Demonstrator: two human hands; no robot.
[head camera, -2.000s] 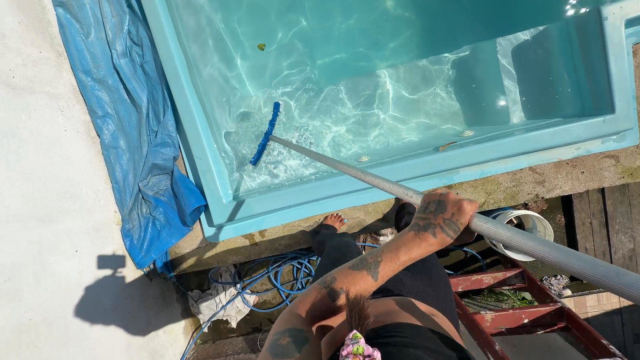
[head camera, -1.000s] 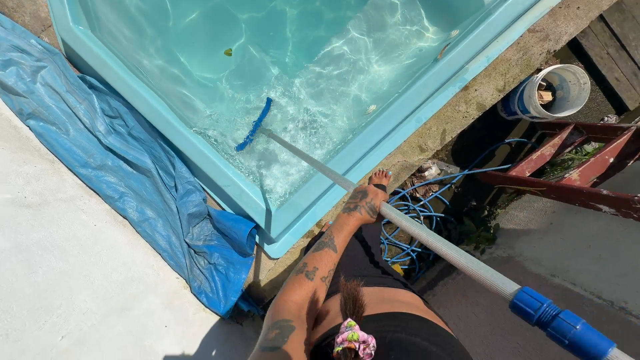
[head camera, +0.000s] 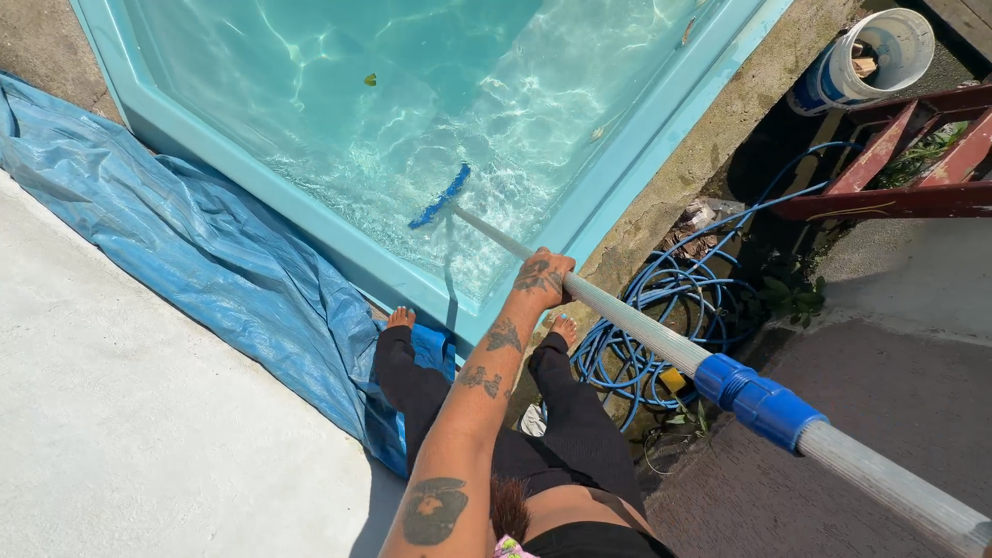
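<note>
My left hand (head camera: 545, 277), at the end of a tattooed forearm, is closed around a ribbed grey telescopic pole (head camera: 635, 322). A blue locking collar (head camera: 756, 399) joins the pole's sections to the right of the hand. At the pole's far end, a blue pool brush (head camera: 440, 198) lies in the water close to the corner of a light blue pool (head camera: 593, 213). Ripples surround the brush. The thicker end of the pole runs out at the bottom right corner. My right hand does not clearly show.
Blue tarp (head camera: 209, 248) lies along the pool's left side. My bare feet stand by the pool corner, near a tangled blue hose (head camera: 659, 310). A red ladder (head camera: 891, 203) and a white bucket (head camera: 891, 54) holding debris are at upper right. A leaf (head camera: 370, 79) is in the pool.
The brush now shows closer to my left hand and the near pool corner than two seconds ago. Both feet have come into view. The view has turned and shifted.
</note>
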